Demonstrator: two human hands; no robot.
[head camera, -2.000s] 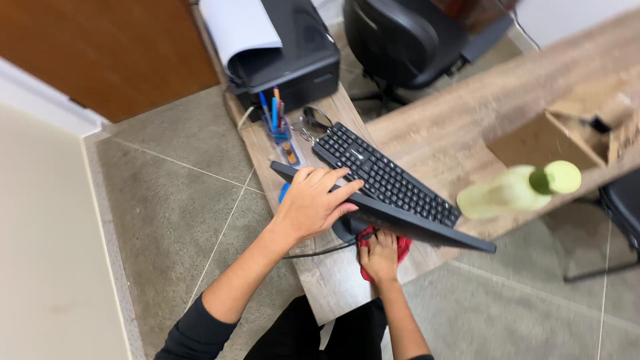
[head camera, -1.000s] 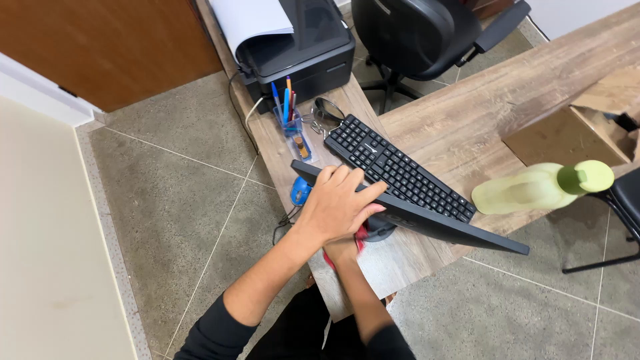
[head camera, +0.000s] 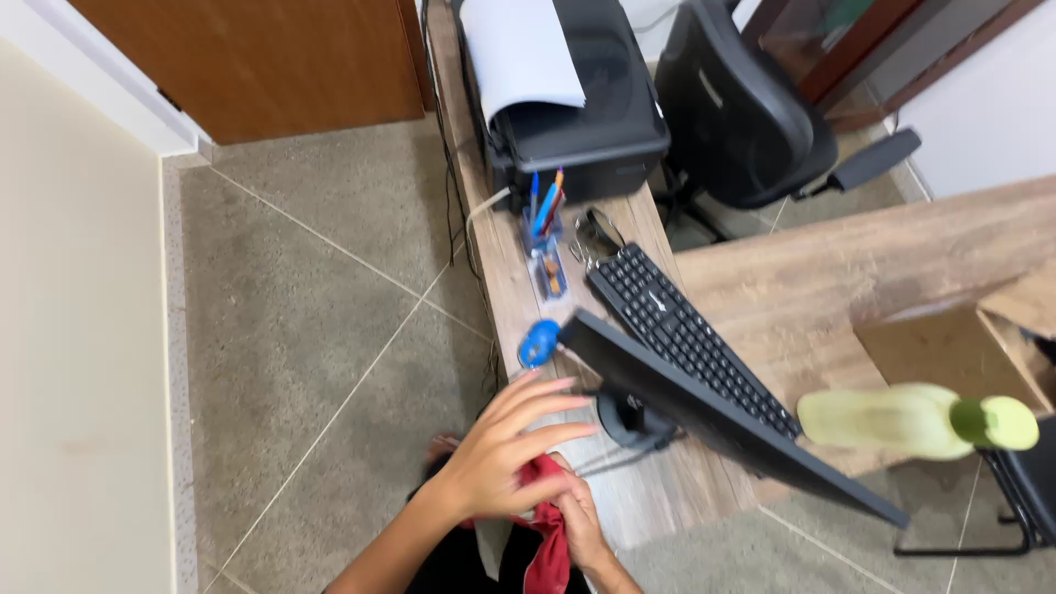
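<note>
My left hand (head camera: 507, 450) is off the monitor, fingers spread, and overlaps the red cloth (head camera: 546, 528) in the picture. Partly hidden behind it, my right hand (head camera: 582, 520) grips that cloth, which hangs down near the desk's front edge. The black monitor (head camera: 726, 412) stands on its round base (head camera: 631, 417), seen from above and behind. Beyond the monitor lies a black keyboard (head camera: 689, 334). A blue roundish object (head camera: 539, 343) rests by the monitor's left corner.
A black printer (head camera: 590, 124) with paper (head camera: 528, 58) on top stands at the far end. Near it are a pen holder (head camera: 542, 223) and glasses (head camera: 601, 231). A pale green bottle (head camera: 891, 421) and cardboard box (head camera: 949, 355) are at right. Cables (head camera: 610, 462) trail behind the monitor. An office chair (head camera: 742, 107) stands beyond the desk.
My left hand has let go of the monitor's top edge and moved down and left. My right hand has drawn the red cloth off the desk area by the monitor base, toward me.
</note>
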